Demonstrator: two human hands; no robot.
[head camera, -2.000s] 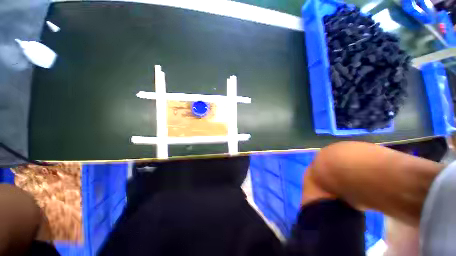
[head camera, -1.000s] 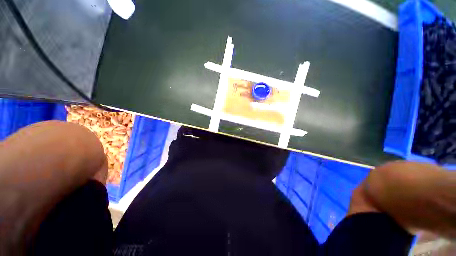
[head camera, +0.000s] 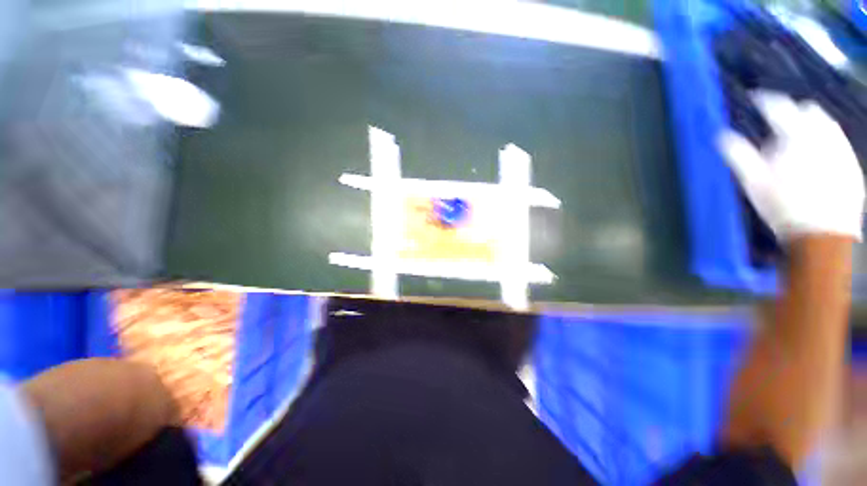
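My right hand, in a white glove, is over the black parts in the blue bin at the right. Its fingers look spread, but blur hides whether they hold a part. My left hand is not in view; only a bare arm shows at the lower left. The round blue fixture stands on the tan pad, framed by crossing white tape strips. Tan parts fill a bin below the bench edge at the left.
A blurred white bottle lies at the left by the grey sheet. Blue crates are below the bench edge at the right. A white rail runs along the back.
My right hand has come into view over the black parts bin. The camera view has turned and shifted, so the bench edge is now nearly level.
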